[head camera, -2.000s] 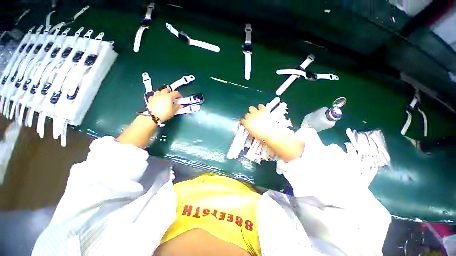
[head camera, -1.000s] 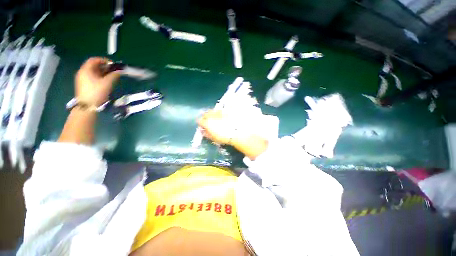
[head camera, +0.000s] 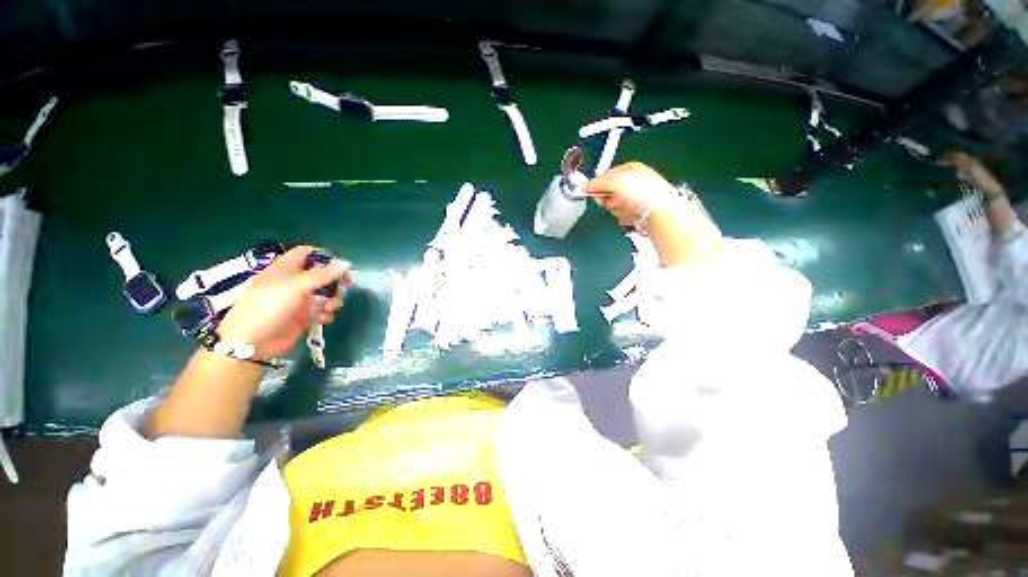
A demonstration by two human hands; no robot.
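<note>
My left hand (head camera: pixel 280 304) holds a watch head (head camera: pixel 324 274) with one white strap hanging down from it. Several watches with white straps (head camera: pixel 226 274) lie at and beyond my left hand, partly hidden by it. One more watch (head camera: pixel 143 291) lies to their left. My right hand (head camera: pixel 643 203) has its fingers at the top of a whitish bottle (head camera: pixel 560 207); a round piece stands up at its top. A loose pile of white straps (head camera: pixel 473 282) lies between my hands. A second strap pile (head camera: pixel 638 276) is partly hidden under my right arm.
White-strapped watches (head camera: pixel 233 107) lie spread along the far side of the green bench (head camera: pixel 372 225). The edge of a white tray (head camera: pixel 16 304) shows at far left. Another person's arm (head camera: pixel 978 180) and sleeve are at far right. Yellow-black tape (head camera: pixel 902 380) is on the floor.
My left hand has come back from the far left, holding a watch head with one strap. My right hand has left the strap pile and moved to the bottle. The view has shifted.
</note>
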